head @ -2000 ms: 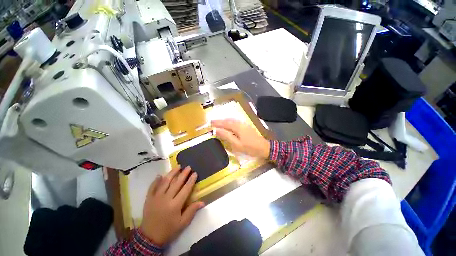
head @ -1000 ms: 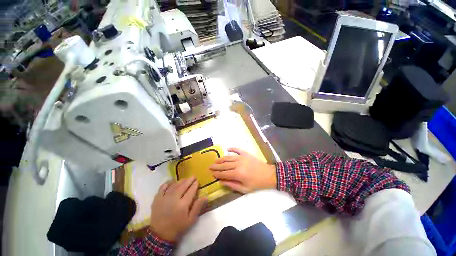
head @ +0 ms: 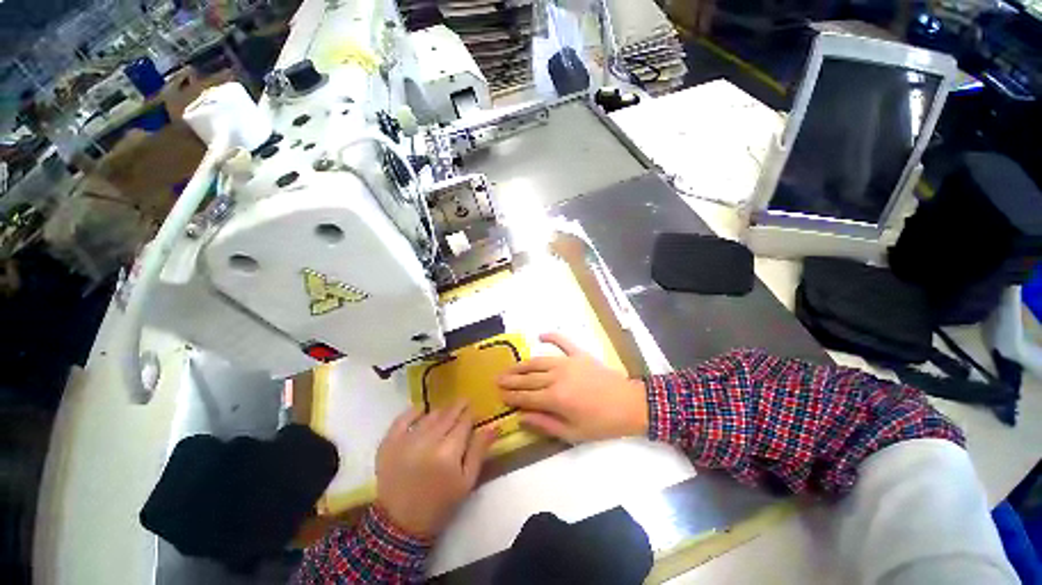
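Observation:
The yellow template flap (head: 466,381) lies closed in the white template (head: 354,429), with a dark rounded outline slot and a dark strip along its back edge. My left hand (head: 432,466) rests with its fingertips on the flap's near left edge. My right hand (head: 575,394) lies flat with its fingertips on the flap's right side. Both hands press and hold nothing visible. Any fabric under the flap is hidden apart from the dark slot. The sewing machine head (head: 326,274) is just behind and left of the flap.
Black fabric piles lie at the left (head: 240,491) and front (head: 577,551). One black piece (head: 702,264) lies on the grey bed plate (head: 731,326). A control screen (head: 855,139) stands at the right, beside a tall dark pile (head: 971,234) and black straps (head: 966,371).
The flap has gone from raised to closed over the black piece. My right hand has come from behind the opening onto the flap. The camera view has shifted, so everything appears further right.

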